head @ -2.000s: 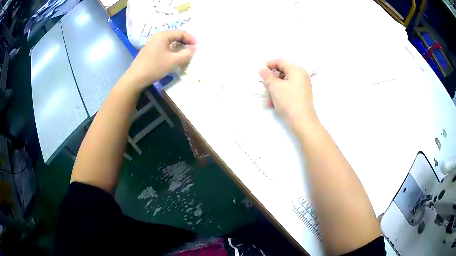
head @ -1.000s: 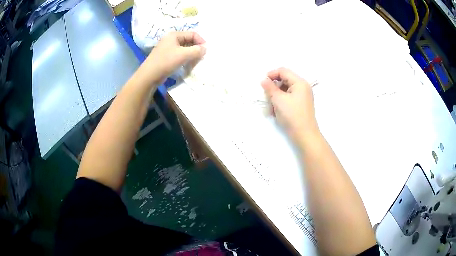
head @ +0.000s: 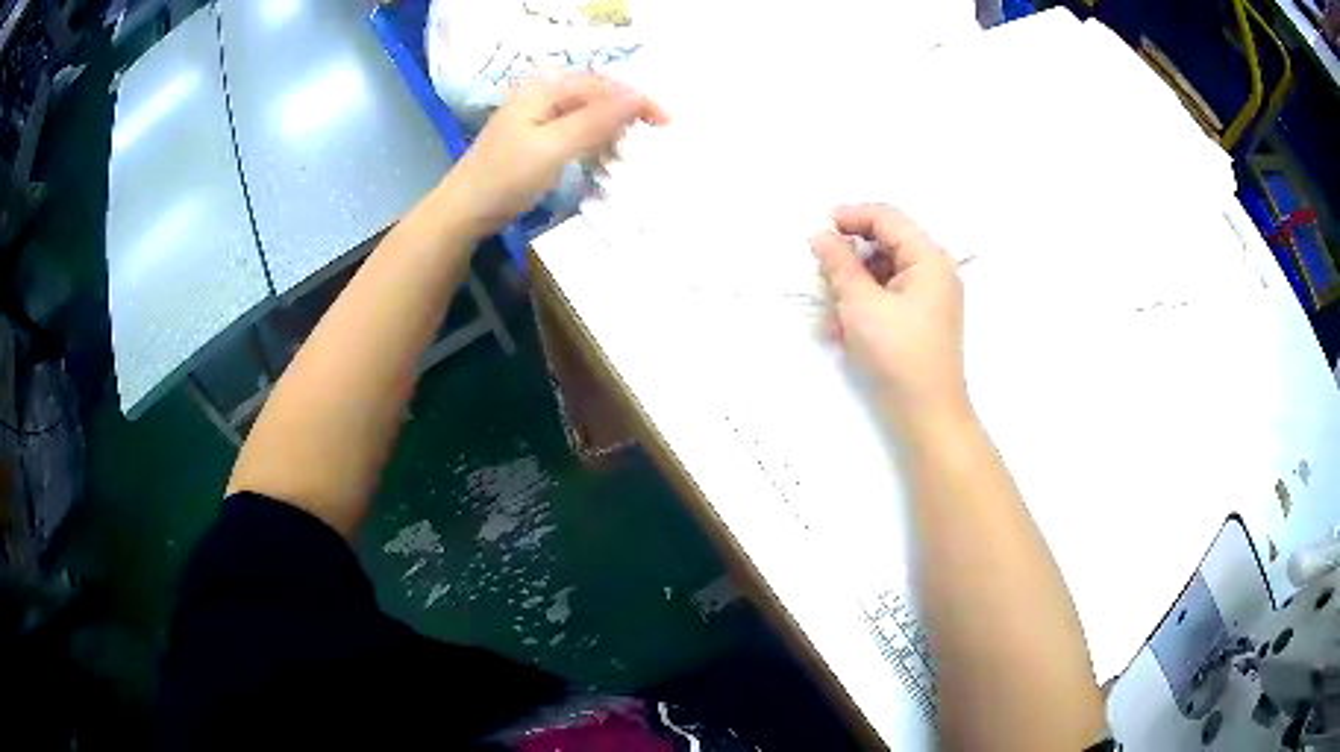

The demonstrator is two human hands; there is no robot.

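My left hand [head: 551, 140] is over the far left part of the white table, beside the plastic bag, with fingers bent. My right hand [head: 899, 301] is over the middle of the table, thumb and forefinger brought together. White cloth seems to lie between and under the hands, but it is washed out against the white table, so its edges do not show. Whether either hand grips cloth cannot be made out.
The sewing machine bed [head: 1190, 632] is at the lower right, with the machine head [head: 1305, 646] beside it. A printed ruler [head: 899, 635] runs near the table's front edge. A plastic bag [head: 500, 52] is at the far left. Grey side tables [head: 316, 140] stand left, over green floor.
The view has shifted, so the side tables and table sit differently in the picture. My left hand's fingers look straighter and more spread. My right hand keeps its pinched pose.
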